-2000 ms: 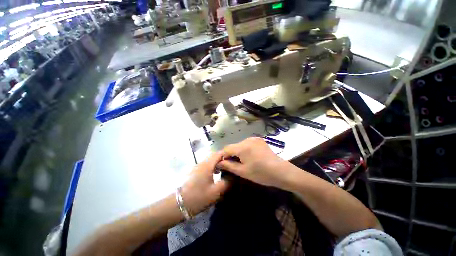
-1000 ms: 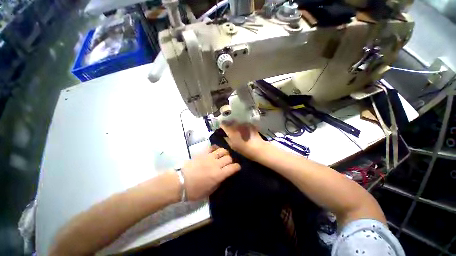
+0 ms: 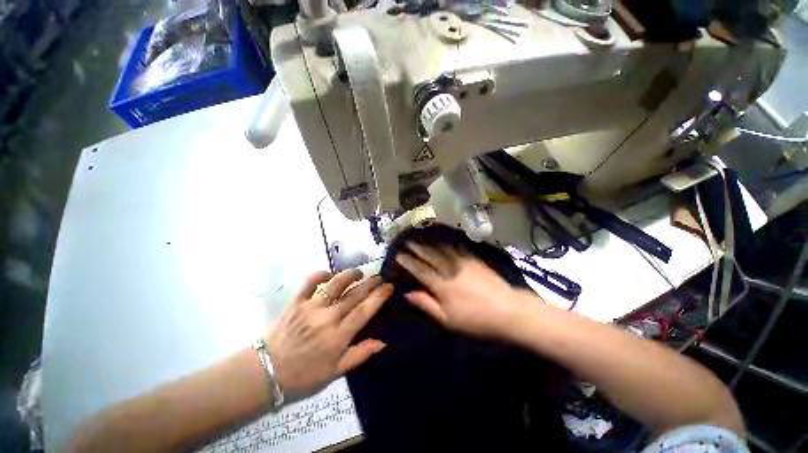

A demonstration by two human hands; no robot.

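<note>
A black fabric piece (image 3: 443, 380) lies on the machine bed and hangs over the table's front edge. Its far edge is at the presser foot and needle (image 3: 381, 228) of the cream sewing machine (image 3: 532, 97). My left hand (image 3: 323, 332) lies with spread fingers at the cloth's left edge, fingertips on its border. My right hand (image 3: 465, 292) presses flat on the cloth just in front of the needle, fingers apart. Neither hand grips the cloth visibly. The needle tip is too small to make out.
Black-handled scissors (image 3: 560, 232) and black strips (image 3: 620, 226) lie behind the needle under the arm. Thread snips (image 3: 551, 279) lie right of the cloth. A blue crate (image 3: 177, 93) stands at the far left. A printed ruler scale (image 3: 288, 425) runs along the front edge.
The view is closer to the machine. My left hand has moved left and spread its fingers. My right hand has come back from the needle and now lies flat on the cloth, which shows wider.
</note>
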